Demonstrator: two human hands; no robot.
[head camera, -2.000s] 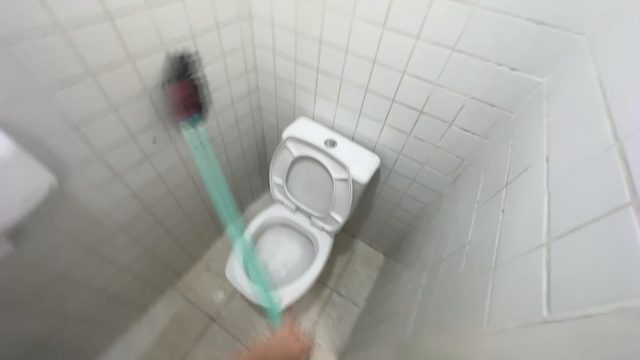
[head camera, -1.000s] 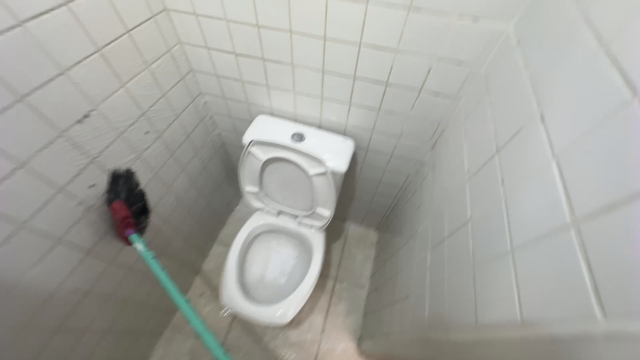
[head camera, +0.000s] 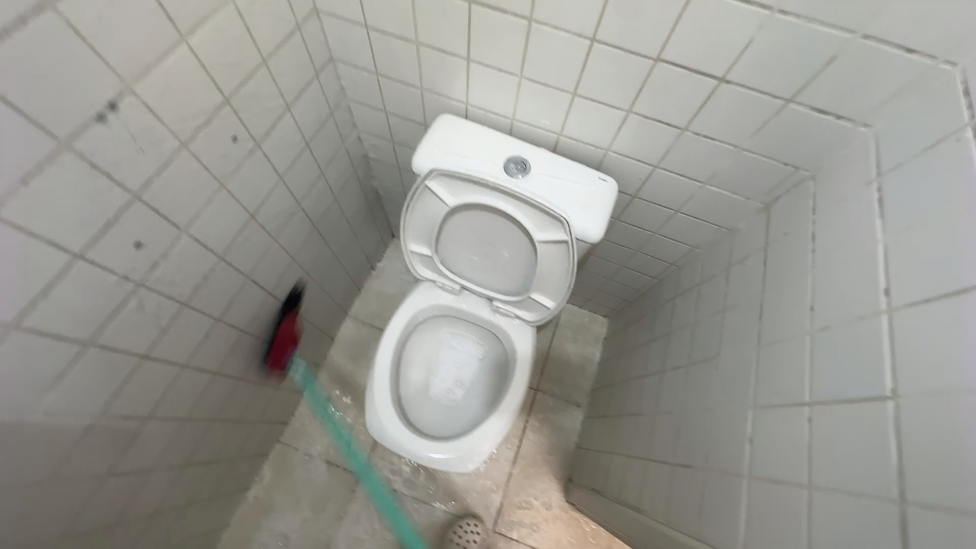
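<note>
A long-handled brush with a red head (head camera: 284, 345) and dark bristles is against or close beside the left tiled wall, low down; its head is blurred. Its green handle (head camera: 354, 457) runs down to the bottom edge of the view. Neither my left hand nor my right hand is in the picture, so the grip on the handle is hidden. Right of the brush stands a white toilet bowl (head camera: 387, 381) with its seat and lid (head camera: 563, 263) raised against the cistern (head camera: 465, 141). Whitish foam or bubbles show inside the bowl.
White tiled walls (head camera: 808, 305) enclose the toilet closely on the left, back and right. The tiled floor (head camera: 305, 488) looks wet, with suds near the bowl. The toe of a perforated shoe (head camera: 467, 532) shows at the bottom edge. Dark spots mark the left wall.
The brush head has come down the left wall from its higher place in the earlier frames. A hand, seen at the bottom two seconds ago, is out of view. The view has shifted closer to the toilet.
</note>
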